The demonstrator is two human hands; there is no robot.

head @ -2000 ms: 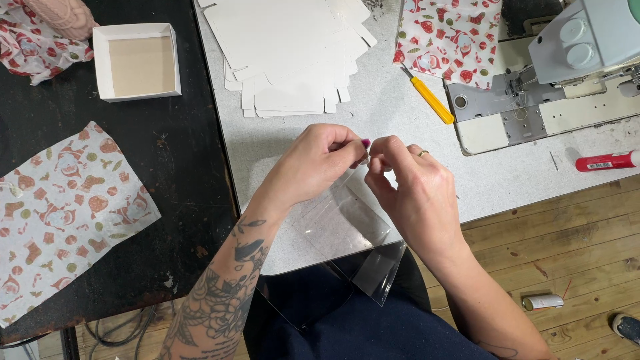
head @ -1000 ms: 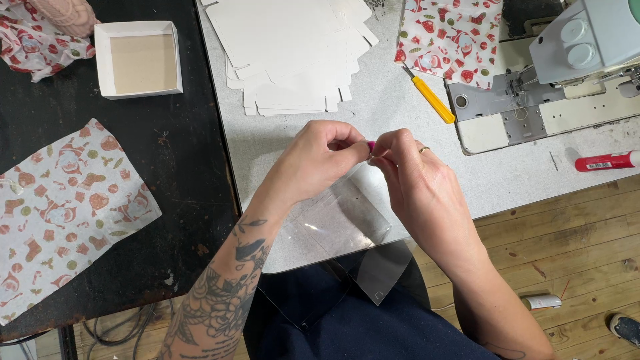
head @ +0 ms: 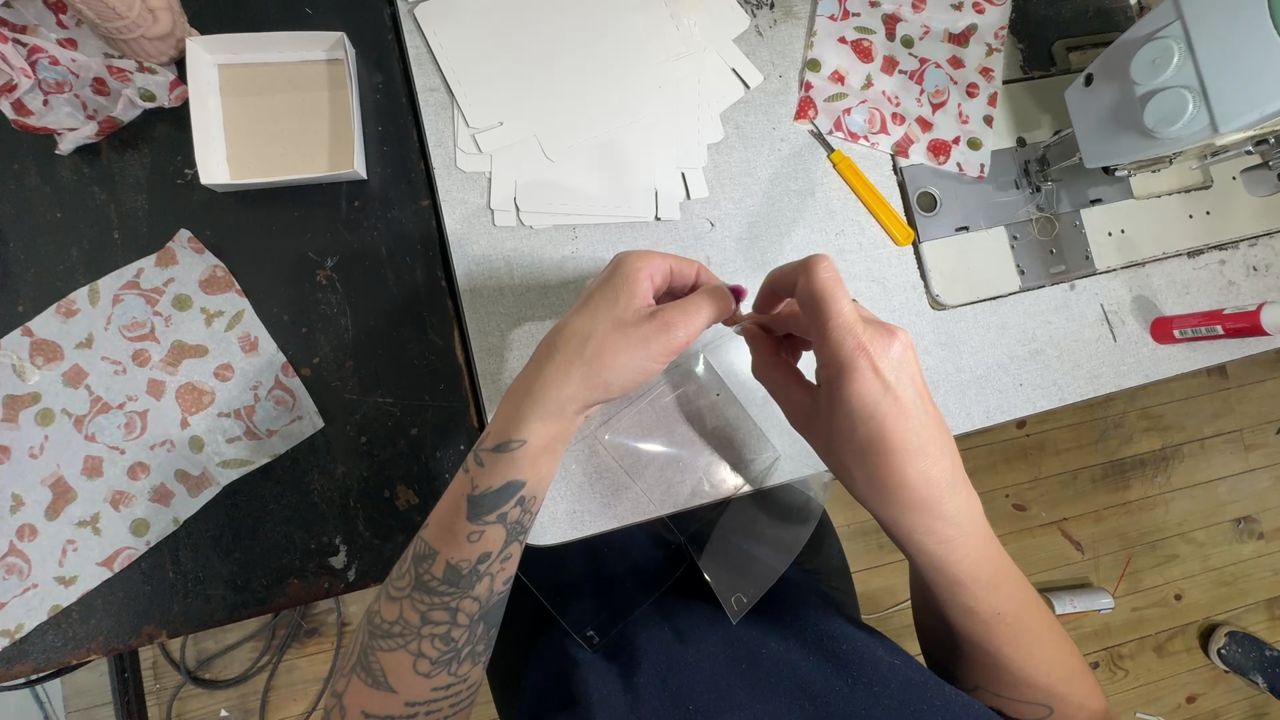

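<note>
A clear plastic sheet with fold lines (head: 690, 430) lies under my hands at the edge of the light table, its flaps hanging over my lap. My left hand (head: 650, 320) pinches its upper end between thumb and index finger. Close beside it, my right hand (head: 825, 340) has its thumb and fingertips at the same spot, pinching the plastic too. The fingertips hide most of what is between them. Above the hands is a stack of white die-cut card blanks (head: 590, 100). A small white box with a beige bottom (head: 280, 115) stands on the dark table at the left.
Printed tissue paper (head: 150, 400) lies at the left, more (head: 900, 80) at the top right. A yellow-handled seam ripper or similar tool (head: 868, 195) is near the sewing machine (head: 1160, 90). A red glue stick or marker (head: 1210, 324) lies by the right edge. Part of a shoe (head: 1245, 655) shows.
My right hand's fingers have shifted slightly and now look more spread than one second ago. Both hands stay close together at the plastic's upper end.
</note>
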